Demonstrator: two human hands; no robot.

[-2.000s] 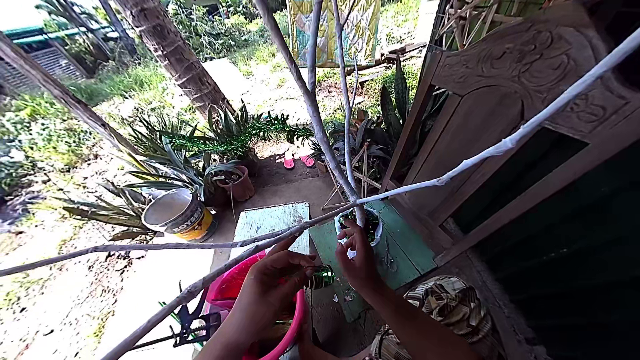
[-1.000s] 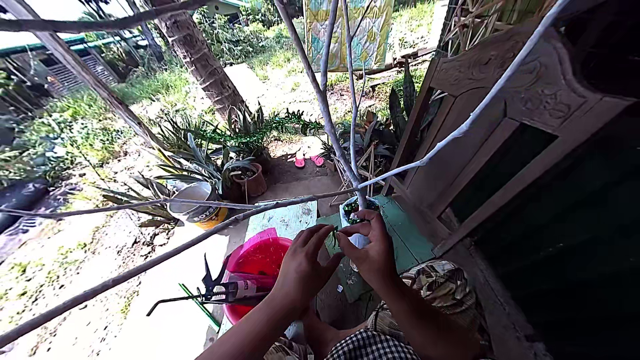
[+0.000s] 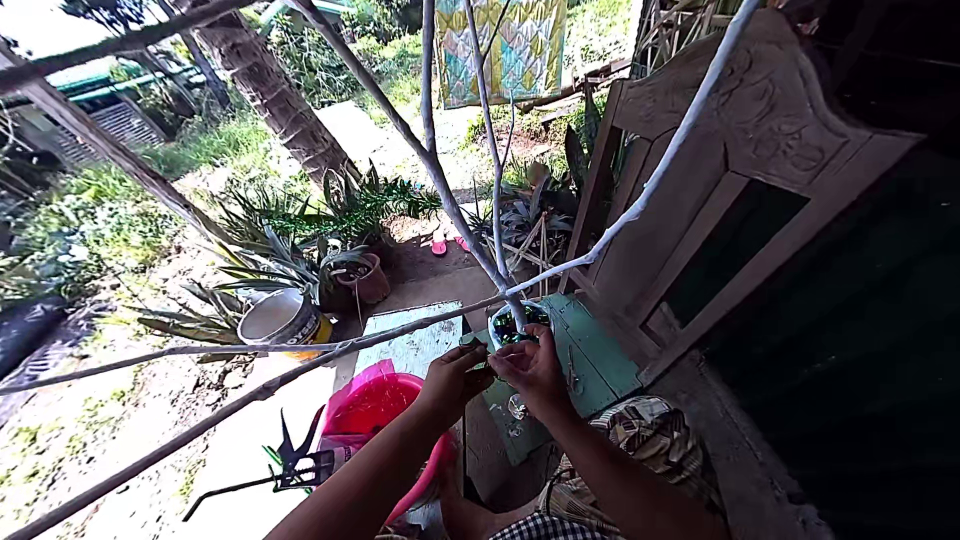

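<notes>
My left hand (image 3: pixel 455 375) pinches a small dark green piece (image 3: pixel 472 343), maybe a leaf, between thumb and fingers. Close beside it, my right hand (image 3: pixel 531 367) has its thumb and fingertips drawn together; whether they hold anything is too small to tell. Just beyond the hands, a white-rimmed pot (image 3: pixel 496 324) with dark, shiny filling stands on a green wooden board (image 3: pixel 604 360). Bare, pale branches (image 3: pixel 450 196) rise from the pot and spread across the view. A small clear, shiny item (image 3: pixel 517 406) lies on the board below my right hand.
A pink basin (image 3: pixel 405 386) stands left of the board, with a black caulking gun (image 3: pixel 300 461) at its side. Beyond are a paint bucket (image 3: pixel 279 319), a potted plant (image 3: pixel 367 279) and pink slippers (image 3: pixel 439 244). A carved wooden chair back (image 3: pixel 772 127) rises at right. Long branches cross low at left.
The hands, close together at the one-second-old frame, are now slightly apart, and the dark green piece shows at my left fingertips. The view has shifted somewhat.
</notes>
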